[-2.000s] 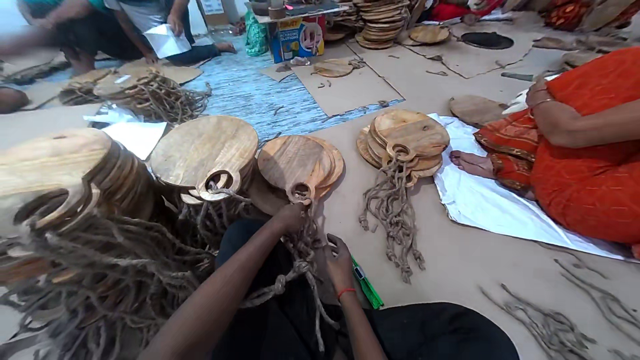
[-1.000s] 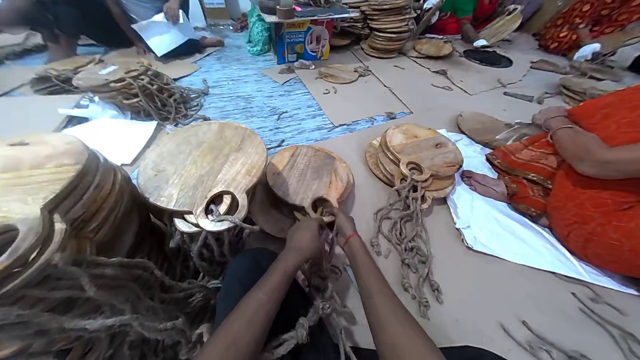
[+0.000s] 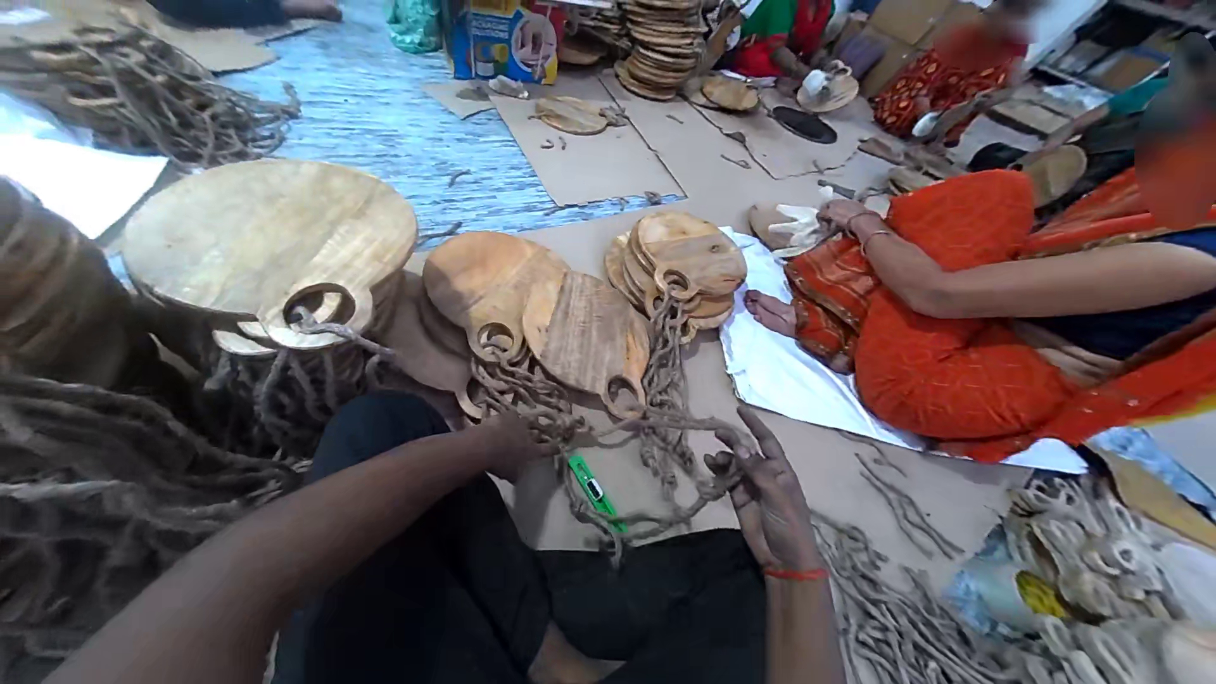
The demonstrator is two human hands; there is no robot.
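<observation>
A round wooden board with a ring handle (image 3: 589, 332) leans partly over another round board (image 3: 489, 280), just in front of me. Jute rope (image 3: 684, 418) runs from the ring of the nearer board to my right hand (image 3: 765, 484), which grips it between thumb and fingers. My left hand (image 3: 518, 445) is at the knotted ropes below the boards; its fingers are partly hidden, so its hold is unclear. A green box cutter (image 3: 596, 492) lies on the cardboard between my hands, with a rope loop across its lower end.
Larger boards (image 3: 271, 237) are stacked at left, beside a mass of rope (image 3: 114, 513). A smaller board stack (image 3: 689, 252) stands right of centre. A person in orange cloth (image 3: 940, 313) sits at right near a white sheet (image 3: 774, 351). Loose ropes (image 3: 893, 608) lie at lower right.
My hands have moved apart from the board's ring, the right one to the right with rope in it. A board now overlaps the one beside it. The green cutter has come back into view.
</observation>
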